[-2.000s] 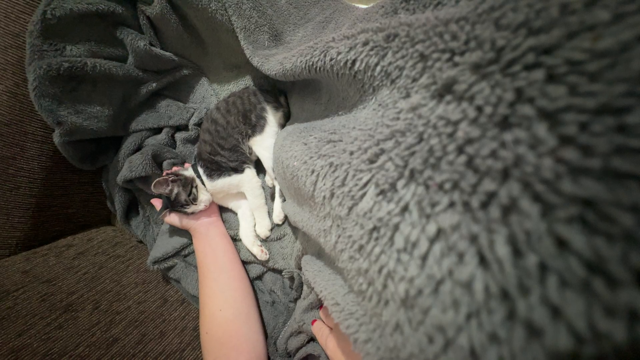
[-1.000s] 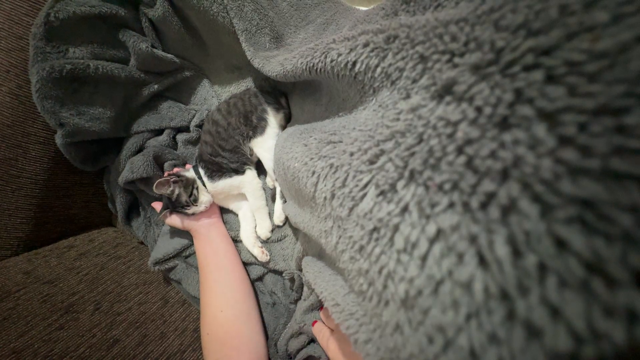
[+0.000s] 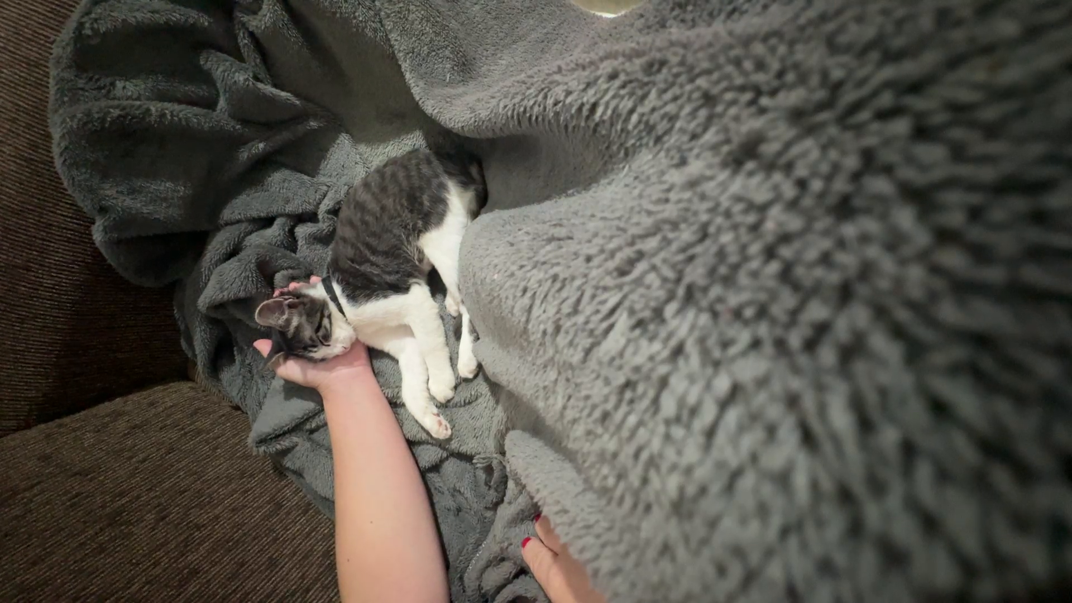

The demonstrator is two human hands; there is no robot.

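Observation:
A grey tabby and white kitten (image 3: 389, 230) with a dark collar (image 3: 334, 295) lies on its side on a grey plush blanket (image 3: 159, 126). Its head rests in the upturned palm of my left hand (image 3: 322, 368); fingertips show behind the head, and most of the fingers are hidden under it. The kitten's legs point toward the bottom right, with its hind end beside a raised fold of blanket. At the bottom edge, my right hand (image 3: 557, 561) shows only a few fingers with red nails, beside the blanket's edge. The blanket covers the rest, so its grip cannot be made out.
Brown ribbed sofa upholstery (image 3: 151, 502) runs along the left and lower left. The blanket rises in a large mound (image 3: 754, 335) over the right side, close to the camera. A small pale object (image 3: 607, 7) is cut off at the top edge.

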